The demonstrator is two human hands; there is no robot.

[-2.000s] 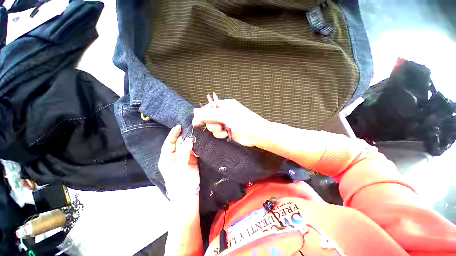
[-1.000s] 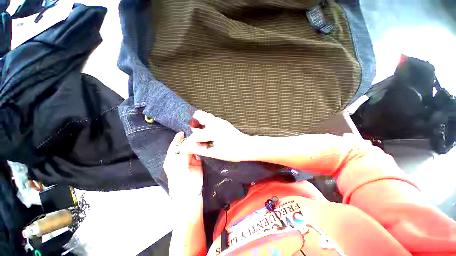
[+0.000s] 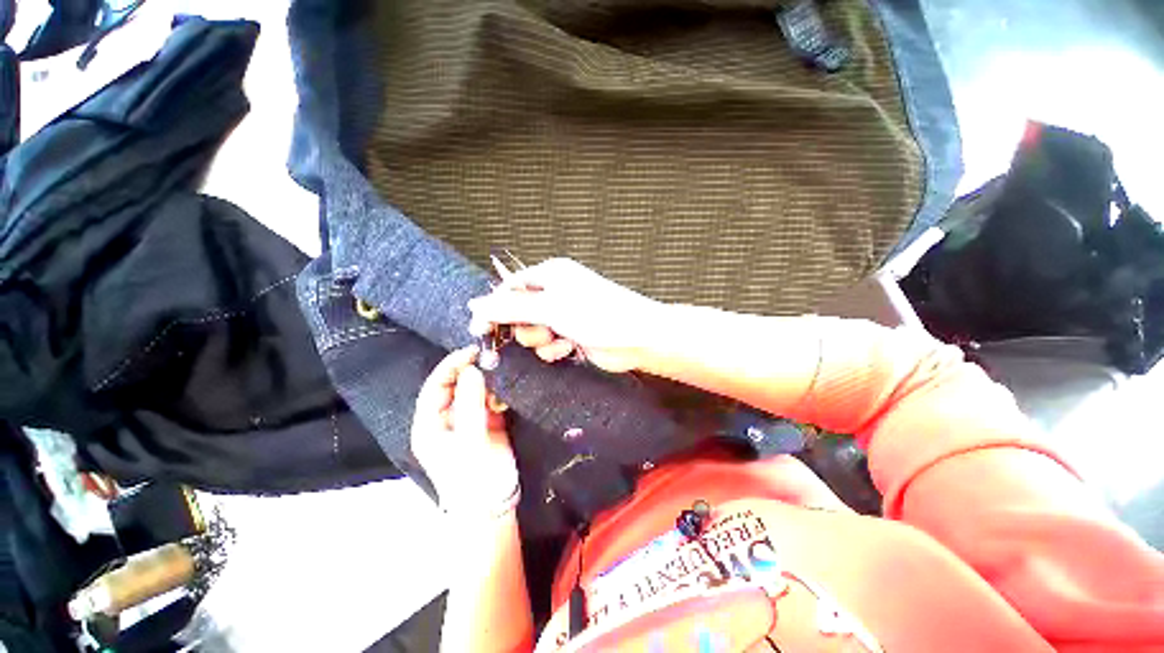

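A lined denim jacket lies in front of me, with a brown-olive lining (image 3: 664,191) inside a blue-grey denim facing (image 3: 406,262). My left hand (image 3: 462,427) pinches the facing's edge from below left. My right hand (image 3: 562,313) is just above and to the right, fingertips closed at the same spot. A fine golden thread shows around the right fingers. A needle cannot be made out clearly. A small pale stitch mark or button (image 3: 489,360) lies between the hands. A yellow button (image 3: 368,309) shows on the denim at left.
Dark garments (image 3: 192,344) with pale dashed stitching are heaped at left. A tan thread cone (image 3: 134,580) lies at lower left beside dark items. Black cloth or bags (image 3: 1047,255) lie at right on the white table. The wearer's orange-red sweatshirt (image 3: 791,523) fills the bottom.
A second ago my hands were close together and overlapping. Now my right fingers have lifted slightly up and apart from my left, showing the pale spot between them.
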